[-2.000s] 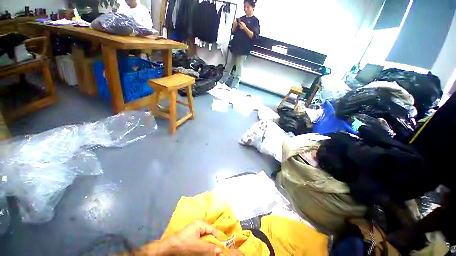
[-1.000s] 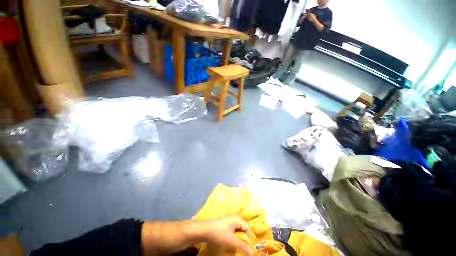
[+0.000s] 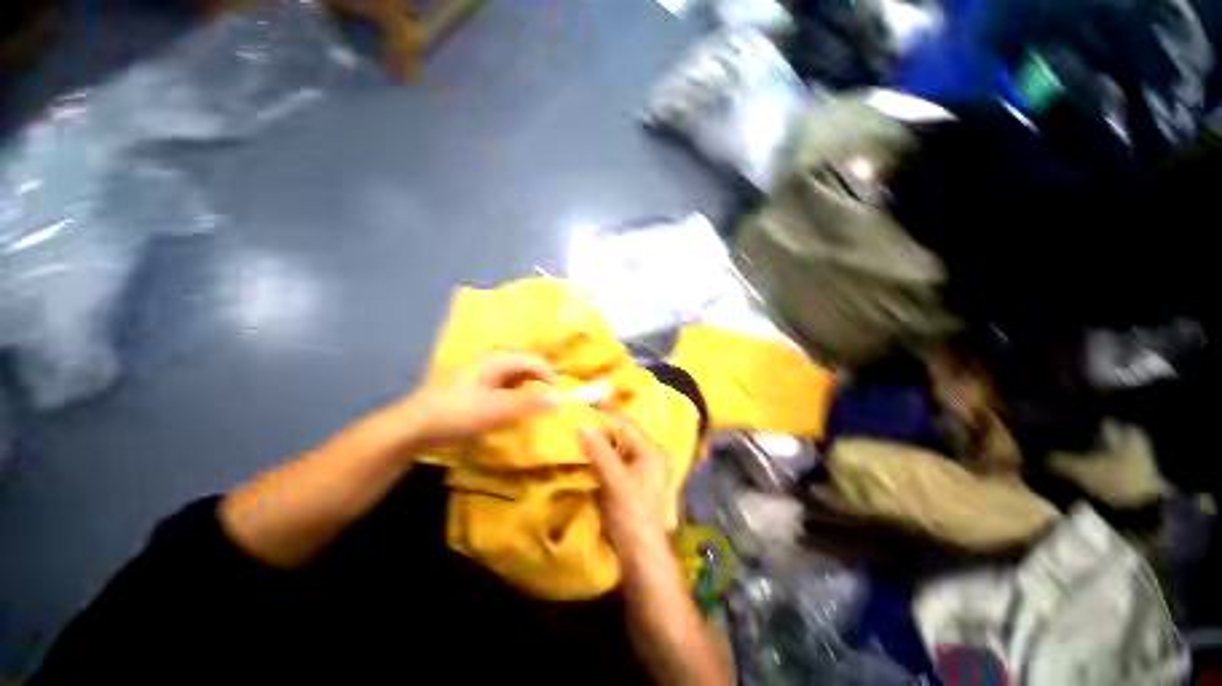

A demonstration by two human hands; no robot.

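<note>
A mustard-yellow garment (image 3: 543, 516) lies bunched over my lap. My left hand (image 3: 485, 398) comes from the left, its fingers gripping the cloth near a small white label (image 3: 590, 393). My right hand (image 3: 630, 469) comes from below right, its fingers on the cloth just right of the label. The frame is blurred; no needle or thread can be made out at my fingertips.
A flat yellow cloth (image 3: 753, 381) and a clear bag (image 3: 657, 275) lie on the grey floor beyond my lap. A khaki heap (image 3: 851, 241) and black fabric are at right, an off-white cloth (image 3: 1059, 610) at lower right. Clear plastic (image 3: 101, 201) lies at left.
The view has tilted down, so the table, person and piano are out of the picture. My right hand has come into view on the garment; my left hand still holds it.
</note>
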